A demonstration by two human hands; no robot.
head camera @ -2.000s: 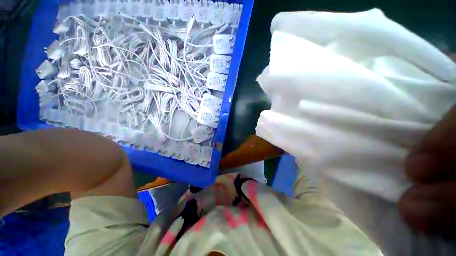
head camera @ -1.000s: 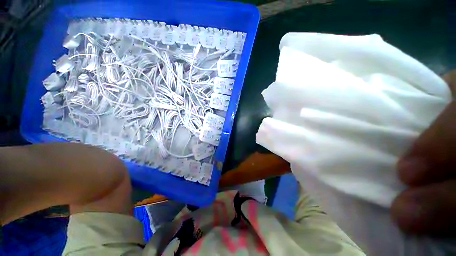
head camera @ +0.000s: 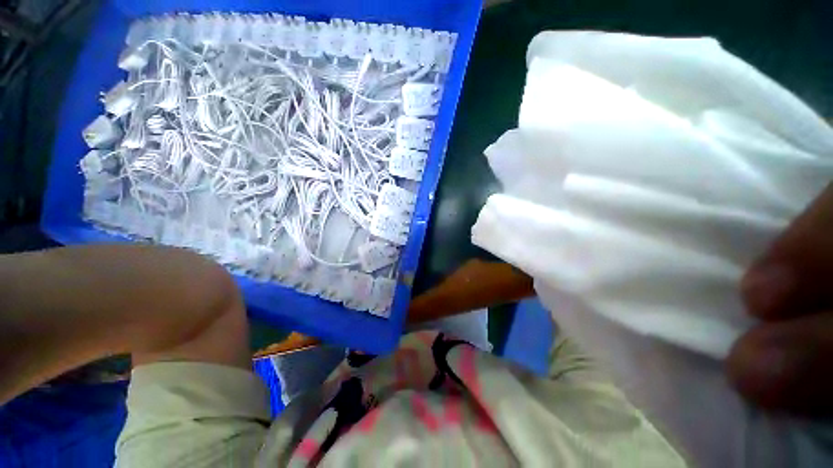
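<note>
A white cloth (head camera: 639, 174) hangs in folds, large and close, over the right side of the view. My right hand (head camera: 785, 320) is cut off by the right edge; its blurred fingertips grip the cloth. My left hand is out of the picture; only my bare left forearm (head camera: 119, 302) shows, reaching out past the left edge. A blue tote (head camera: 438, 164) lies tilted in front of me. White power adapters (head camera: 390, 215) line its sides in rows, and white cords (head camera: 292, 155) lie bundled in loops in its middle.
The dark green bench top (head camera: 466, 206) shows between the tote and the cloth, with a worn brown edge (head camera: 475, 283) towards me. My patterned shirt (head camera: 411, 402) is below. Something blue (head camera: 55, 420) shows at the lower left, under my forearm.
The tote and bench sit slightly higher in view than one second ago, as the camera view shifts. The grip on the cloth looks the same, and the tote's contents look unchanged.
</note>
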